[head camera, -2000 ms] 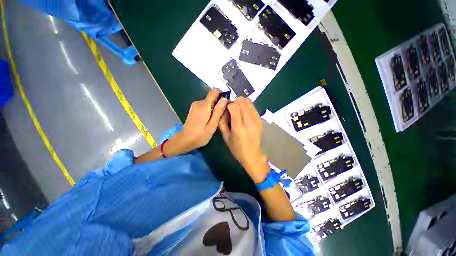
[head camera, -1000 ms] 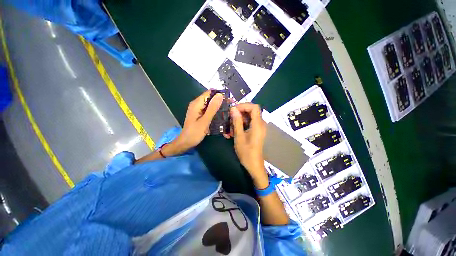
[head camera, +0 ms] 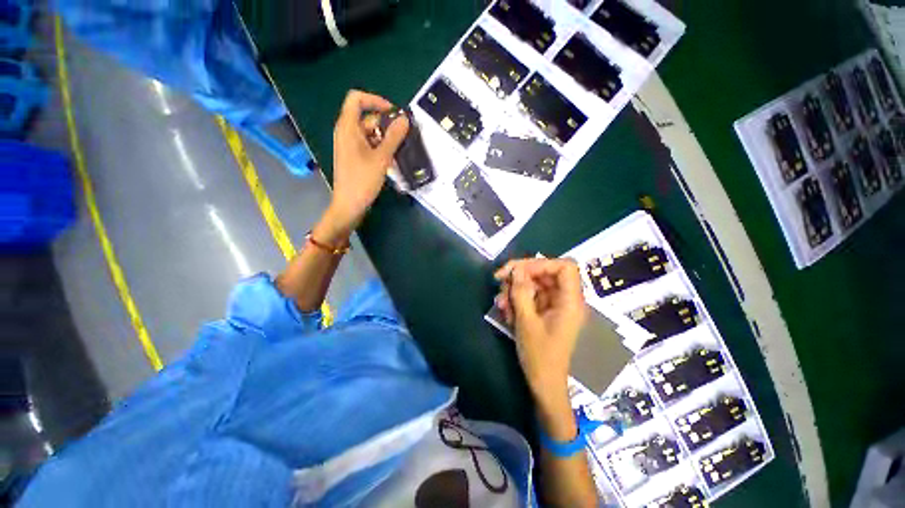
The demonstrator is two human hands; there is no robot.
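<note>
My left hand (head camera: 362, 159) holds a flat black phone bracket (head camera: 413, 159) over the left edge of the upper white blister tray (head camera: 476, 238). That tray holds several black brackets, two of them greyer. My right hand (head camera: 541, 308) is at the upper left of the lower tray (head camera: 762, 462), over a grey-brown adhesive sheet (head camera: 600, 352). Its fingertips are pinched together; whether a tiny piece is between them I cannot tell. The sheet covers part of the lower tray, whose pockets hold black brackets. A blue strap (head camera: 564, 444) is on my right wrist.
Another blister tray (head camera: 796, 233) with black parts lies at the right, beyond the curved pale strip (head camera: 739, 263). White stacked trays (head camera: 883, 476) stand at the lower right. A person's blue sleeve (head camera: 213, 74) is at the upper left.
My hands have parted. My left hand has moved up and left with the black bracket, to the upper tray's edge. My right hand has moved down and right, over the adhesive sheet. The view has shifted slightly.
</note>
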